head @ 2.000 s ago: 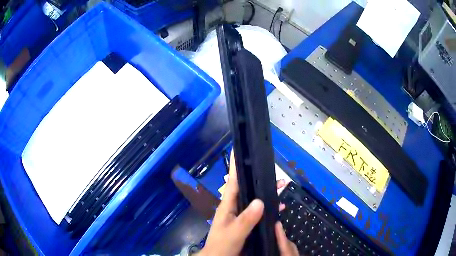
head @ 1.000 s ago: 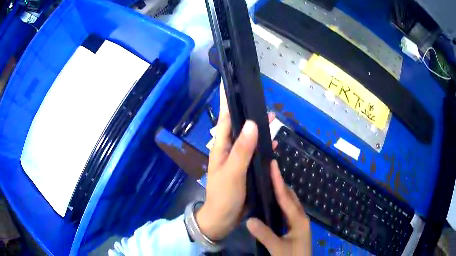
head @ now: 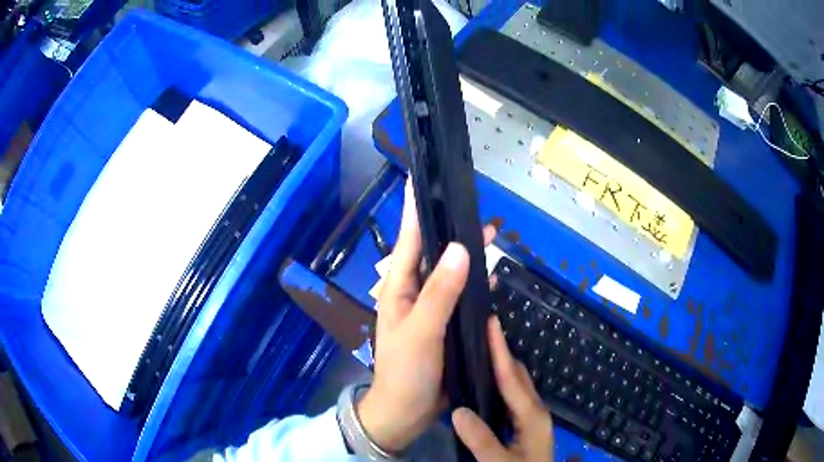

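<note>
A long black plastic cover (head: 458, 207) stands nearly upright in front of me, its ribbed side towards the left; its top end is cut off by the frame. My left hand (head: 411, 329) grips it around the middle, thumb on the near face. My right hand (head: 513, 406) holds its lower end, partly cut off by the bottom edge. Another black cover (head: 623, 135) lies across the perforated metal plate (head: 497, 144). The yellow label (head: 619, 189) with black writing lies on the plate beside it.
A blue tote (head: 312, 99) at the left holds a white sheet (head: 145, 244) and several stacked black covers (head: 203, 271). A black keyboard (head: 614, 370) lies on the blue bench, right of my hands. A white adapter (head: 736, 106) with a cable is at the upper right.
Both hands now grip the cover lower down than two seconds ago, and my right hand shows more clearly. The camera view has shifted, bringing more of the keyboard into sight.
</note>
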